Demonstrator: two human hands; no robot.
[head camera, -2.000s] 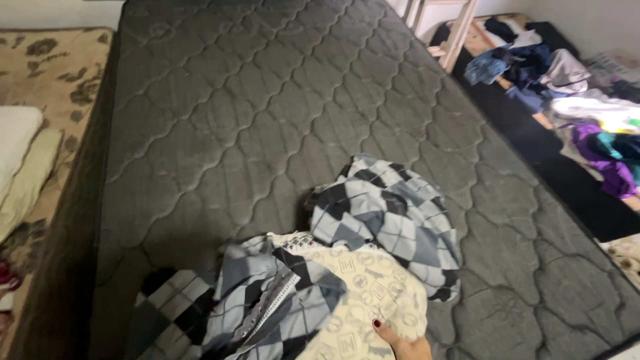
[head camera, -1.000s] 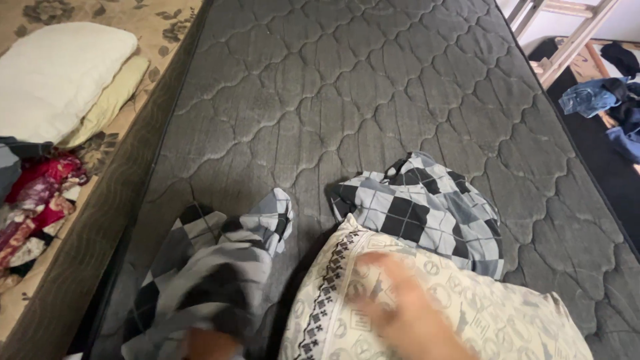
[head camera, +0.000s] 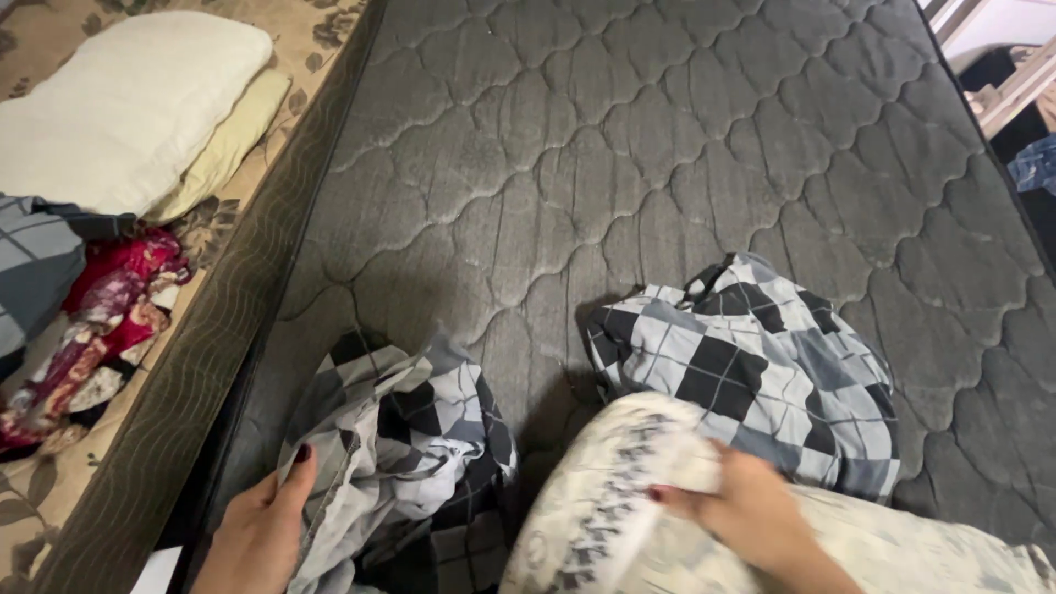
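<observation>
My left hand (head camera: 260, 520) grips the edge of a checkered grey, black and white cloth (head camera: 437, 412), whose opening shows its paler inner side. My right hand (head camera: 742, 503) pinches the cream patterned fabric of what looks like a pillow (head camera: 891, 528), near a band of dark trim; this part is blurred. Just beyond the pillow lies a bunched checkered fabric (head camera: 742, 355), on the dark quilted mattress (head camera: 561, 148).
On the left, a floral-patterned mattress (head camera: 264, 148) bears a white pillow (head camera: 157, 91), a yellowish one (head camera: 231, 140), a red patterned cloth (head camera: 124, 289) and a grey checkered cloth (head camera: 33, 264). A wooden frame (head camera: 1006, 99) and blue denim (head camera: 1035, 165) are at the upper right.
The pillow's trimmed end, upright beside the right hand one second ago, now tilts over. My left hand, mostly hidden then, shows on the cloth's edge. The view has shifted left.
</observation>
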